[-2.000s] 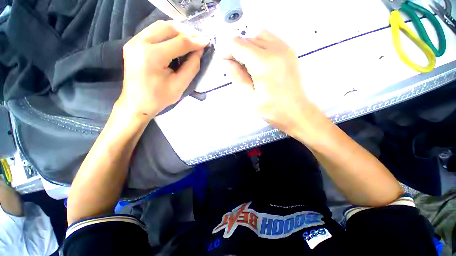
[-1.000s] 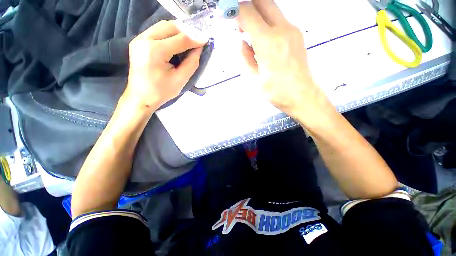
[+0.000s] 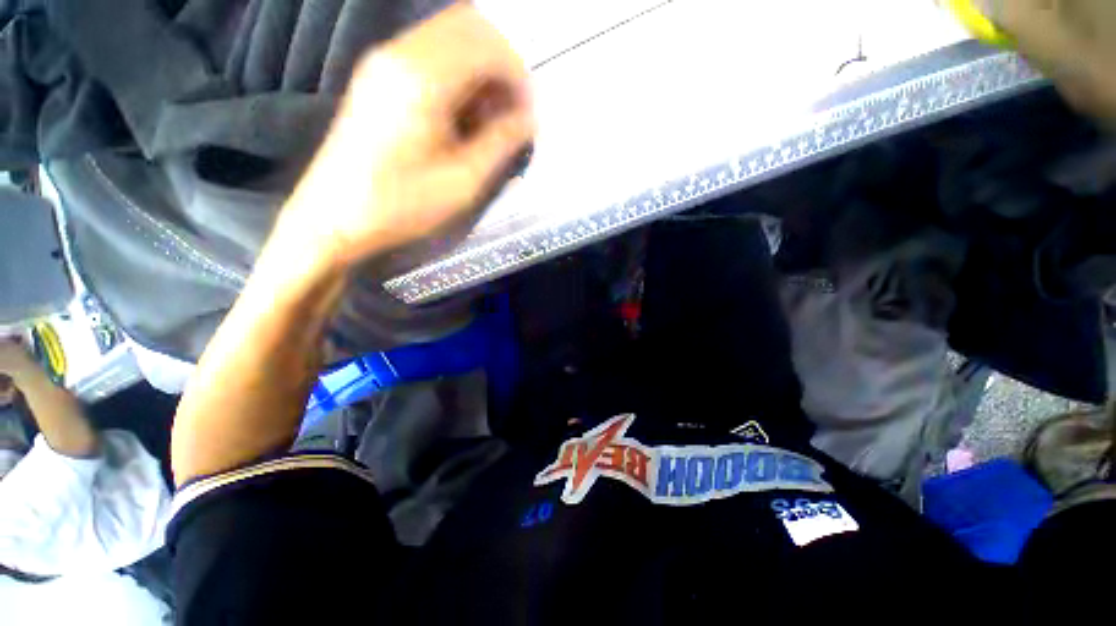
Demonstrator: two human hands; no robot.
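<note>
The dark grey garment lies bunched at the left, over the table edge and down toward the lap. My left hand is blurred, with fingers curled; a small dark piece of the cloth shows at its fingertips. My right hand is blurred and cut off at the top right corner. A bit of the scissors' yellow handle shows beside it; whether the hand grips it is hidden. The sewing machine head is out of view.
The white table has a printed ruler edge along its front. A blue crate is at the lower right, with blue plastic under the table at left. Another person's arm and white sleeve show at far left.
My right hand has left the needle area and moved far right to the scissors. The view has shifted, so the machine head is gone. My left hand stays beside the garment.
</note>
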